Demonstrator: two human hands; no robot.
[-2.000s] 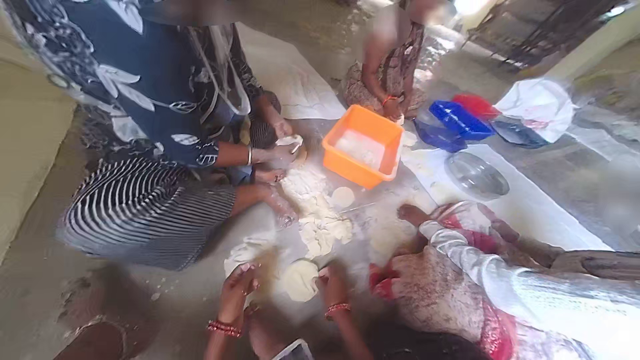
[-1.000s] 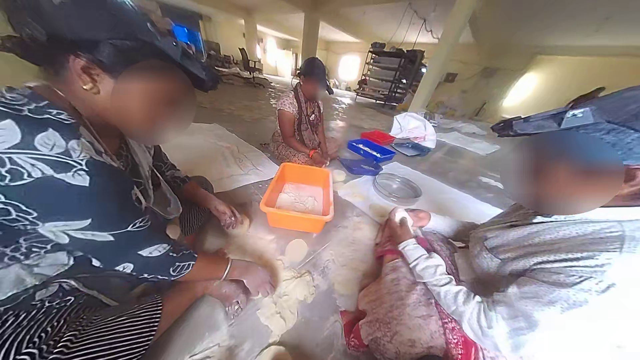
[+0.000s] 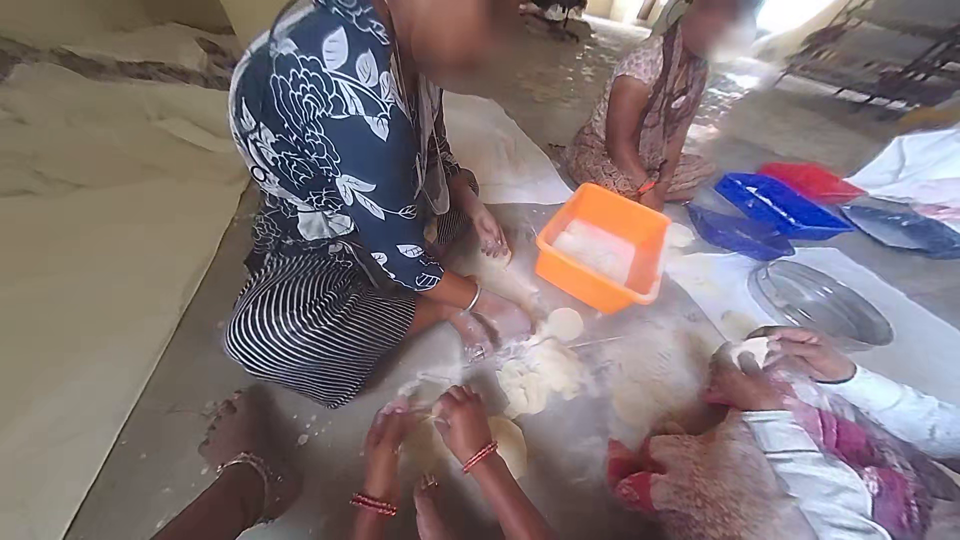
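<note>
My left hand [image 3: 388, 431] and my right hand [image 3: 461, 420] are close together at the bottom centre, red bangles on both wrists. Pale dough seems to lie between their fingertips, but blur hides the grip. A flat round of dough [image 3: 510, 448] lies on the floor beside my right wrist. Just beyond it is a pile of pale dough pieces [image 3: 541, 375], with a small dough disc [image 3: 565, 324] at its far edge.
An orange tub [image 3: 600, 251] holding white powder stands ahead. A co-worker in a floral top [image 3: 322, 135] sits at left, another at right holds dough [image 3: 752, 349], a third sits farther back. Blue trays [image 3: 784, 206], a red tray [image 3: 810, 182] and a round clear dish [image 3: 821, 304] lie at right.
The view has swung up and back down. My hands, apart two seconds ago on either side of a dough round, are now close together. The co-worker at right now has both hands at a dough piece.
</note>
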